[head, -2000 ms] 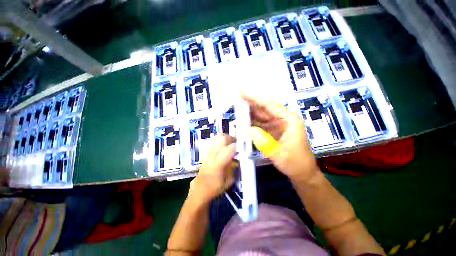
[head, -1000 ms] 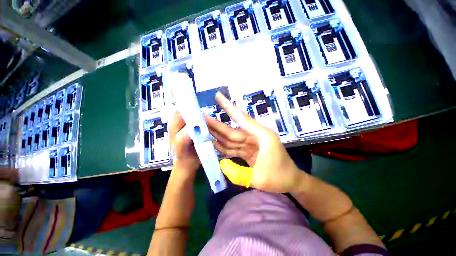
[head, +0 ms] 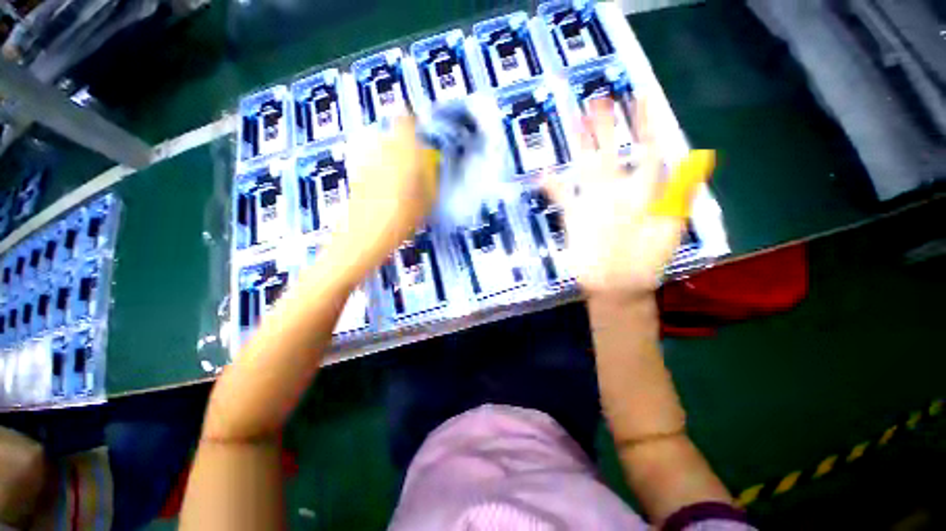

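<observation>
The large carrier tray lies in front of me with rows of clear packs, each with a white and black flat part. My left hand, blurred, is over the tray's middle and grips the left edge of one pack. That pack is blurred, at the middle row, and I cannot tell whether it touches the tray base. My right hand is open and empty over the tray's right part, fingers spread, with yellow on the thumb. It hides some packs.
A neighbouring tray with similar packs lies at the left on the green bench. Grey-white sheets are at the upper right. Red stools stand below the bench edge. Part of another person shows at the lower left.
The long light strip held upright between my hands is no longer seen. My left hand has moved forward over the tray with a pack. My right hand has moved right and opened out.
</observation>
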